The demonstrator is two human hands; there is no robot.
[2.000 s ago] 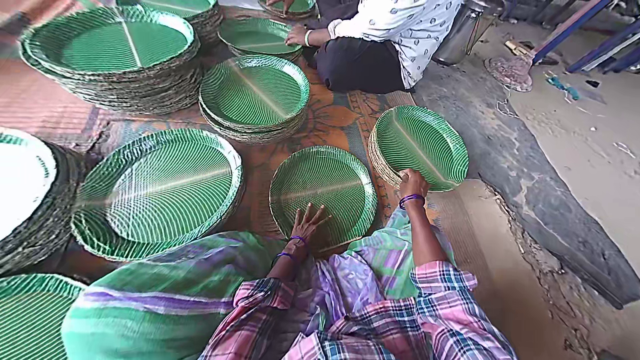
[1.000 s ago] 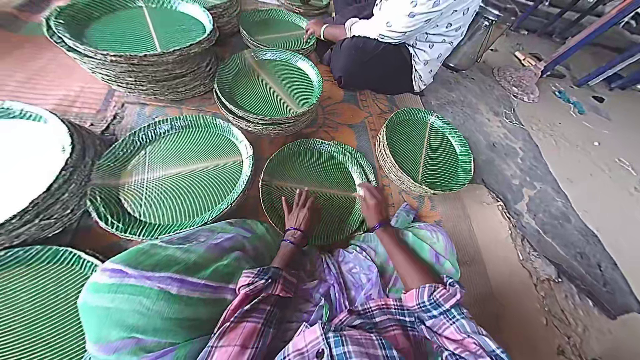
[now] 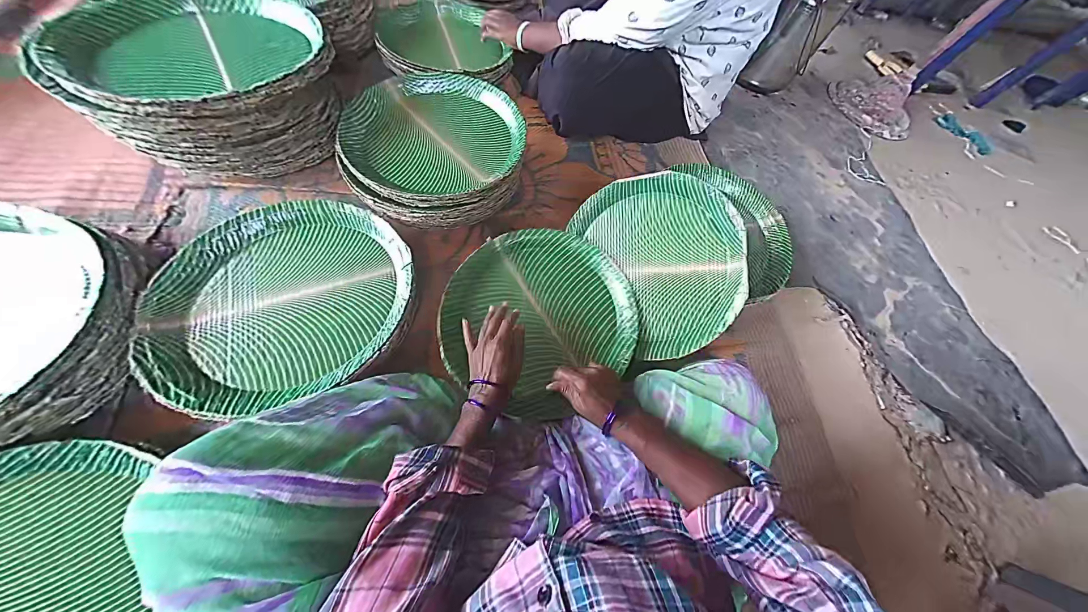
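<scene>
A round green plate with a leaf pattern [image 3: 552, 289] lies in front of my lap. My left hand [image 3: 495, 353] rests flat on it with the fingers somewhat spread. At its near right edge is my right hand [image 3: 591, 391], fingers curled; whether they grip the rim cannot be told. Another green plate [image 3: 671, 263] lies to the right, its left edge by the first plate. It overlaps a further green plate or stack [image 3: 767, 229] behind it.
To the left are a wide green plate stack [image 3: 289, 297], a stack with a white top [image 3: 42, 297] and another green plate [image 3: 68, 518]. Tall stacks [image 3: 212, 51] and a smaller stack [image 3: 433, 144] stand beyond. A seated person [image 3: 620, 85] touches plates at the top.
A plate now lies across the right-hand stack, where none lay a second ago. My right hand has come down from the plate's upper right rim to its near edge. My left hand stays on the plate.
</scene>
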